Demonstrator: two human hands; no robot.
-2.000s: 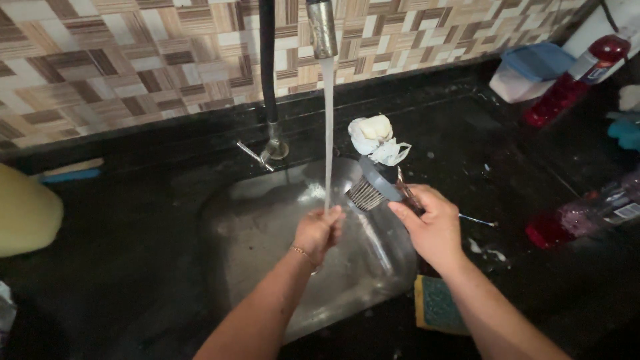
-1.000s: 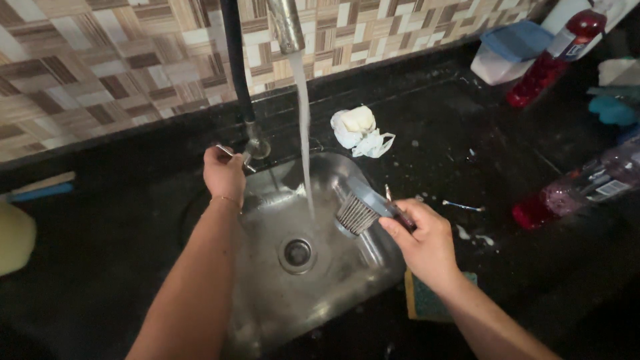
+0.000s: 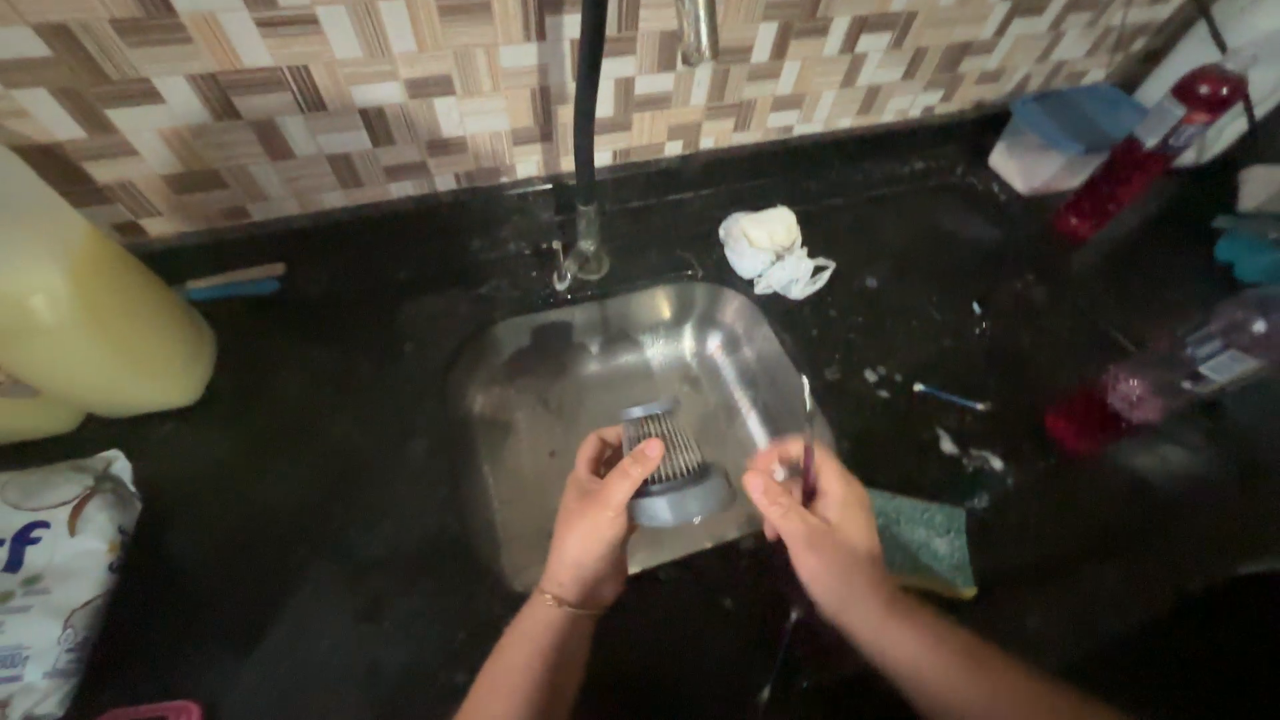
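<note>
Over the front of the stainless steel sink (image 3: 560, 440), my left hand (image 3: 600, 510) grips a pleated filter with grey plastic ends (image 3: 680, 495). Its wide end points down toward me. My right hand (image 3: 815, 510), a little to the right, holds a thin dark-handled tool (image 3: 808, 460) upright, its pale tip blurred; which tool it is I cannot tell. No water runs from the metal spout (image 3: 697, 35). Beside the right wrist lies a green and yellow sponge (image 3: 925, 545).
A crumpled white plastic bag (image 3: 775, 250) lies behind the sink. To the right are a cotton swab (image 3: 950, 397), bottles of red liquid (image 3: 1130, 400) and a blue-lidded container (image 3: 1075, 125). A yellow jug (image 3: 110, 310) and a printed packet (image 3: 60, 580) stand left.
The stream of water has stopped. My left hand has moved from the tap's valve lever to the filter, which my right hand held before. My right hand now holds only the thin tool.
</note>
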